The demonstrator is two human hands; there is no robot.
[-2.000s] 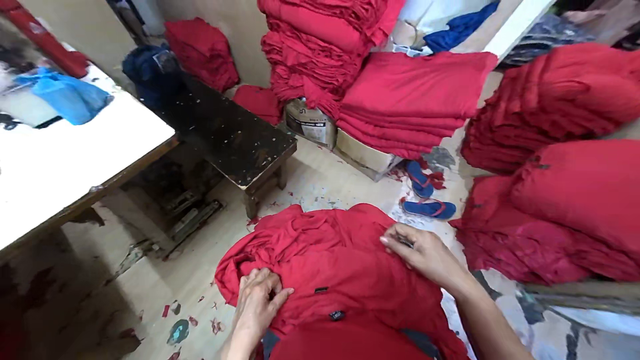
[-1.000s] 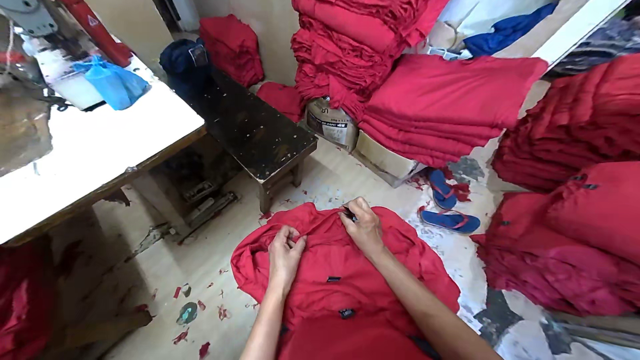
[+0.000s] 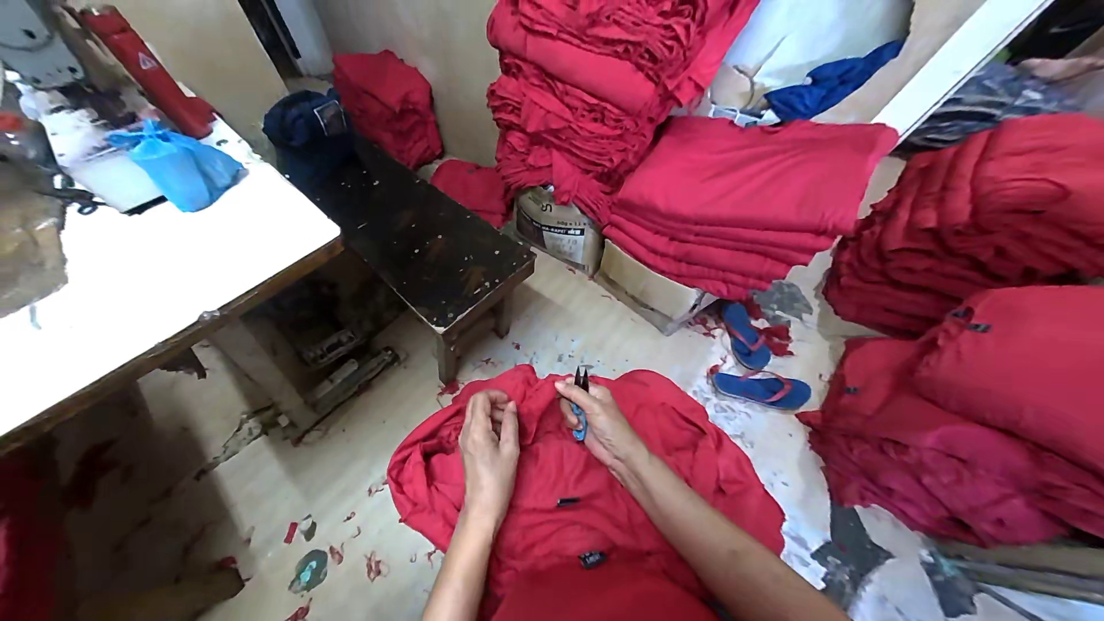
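Note:
A red fabric garment (image 3: pixel 621 448) lies spread over my lap, with small black labels on it. My right hand (image 3: pixel 599 423) is shut on a pair of thread snips (image 3: pixel 580 405) with dark pointed blades and a blue handle; the blades point away from me and stand slightly apart. To its left, my left hand (image 3: pixel 490 435) rests at the garment's far edge with its fingers curled; whether it pinches the cloth is hard to tell.
A white table (image 3: pixel 198 250) with a blue plastic bag (image 3: pixel 185 168) stands at left, beside a dark wooden bench (image 3: pixel 431 246). Folded red garments (image 3: pixel 742 190) are stacked ahead, more red piles (image 3: pixel 1018 371) at right. Blue flip-flops (image 3: pixel 759 388) lie on the floor.
My right hand has moved left from the garment's right side toward my left hand. The snips now show clearly in it. My left hand has moved to the garment's far edge.

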